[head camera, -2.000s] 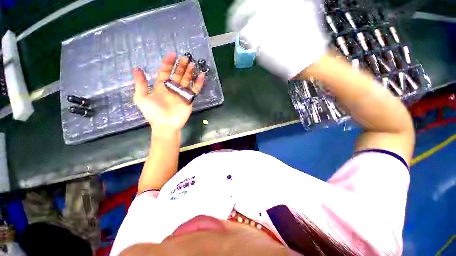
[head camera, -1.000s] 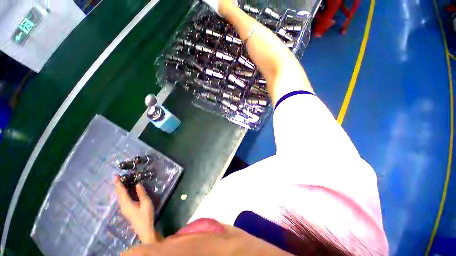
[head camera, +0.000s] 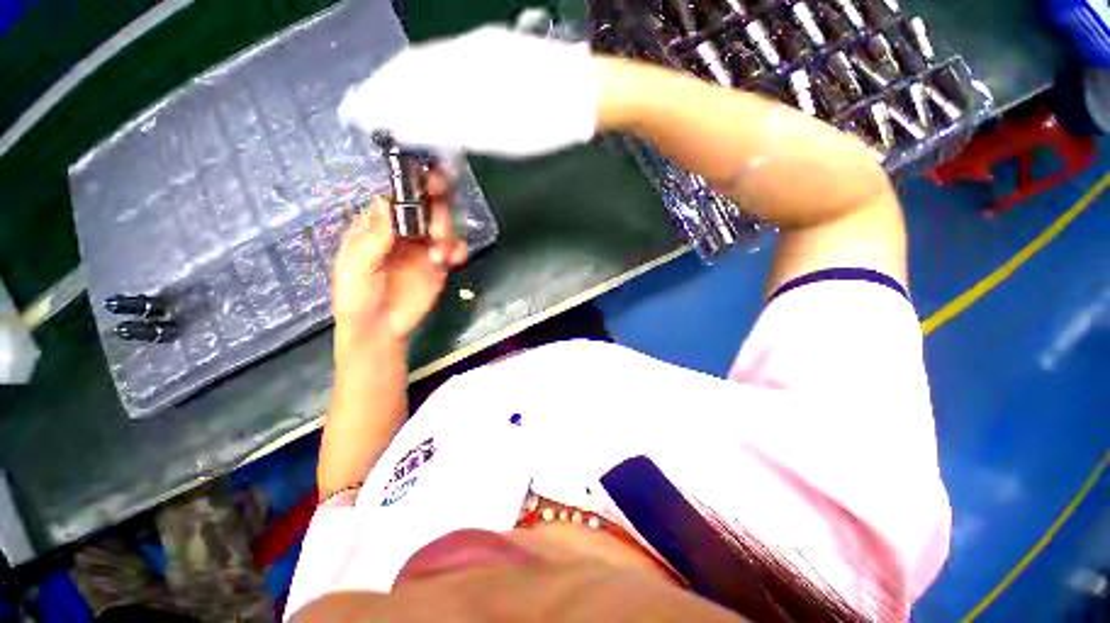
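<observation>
My bare left hand (head camera: 392, 270) is over the right part of the wrapped tray, its fingers around a dark and silver machined metal part (head camera: 409, 201). My right hand (head camera: 481, 95), in a white glove, is directly above it, with its fingertips at the upper end of the part; whether it grips anything is hidden by the glove. Two dark metal parts (head camera: 144, 330) lie side by side near the left edge of the grey wrapped tray (head camera: 219, 195). Other parts near my left hand are hidden or blurred.
The filled blister tray (head camera: 840, 73) with rows of silver and dark parts is at the upper right. A small pale scrap (head camera: 466, 295) lies near the front edge of the green bench (head camera: 548, 262). A red stool (head camera: 1022, 158) stands at the right. A white piece (head camera: 15, 351) is at the left edge.
My right hand has come back from the filled tray to my left hand. My left hand has lifted from the wrapped tray with a part in its fingers. The head view has turned.
</observation>
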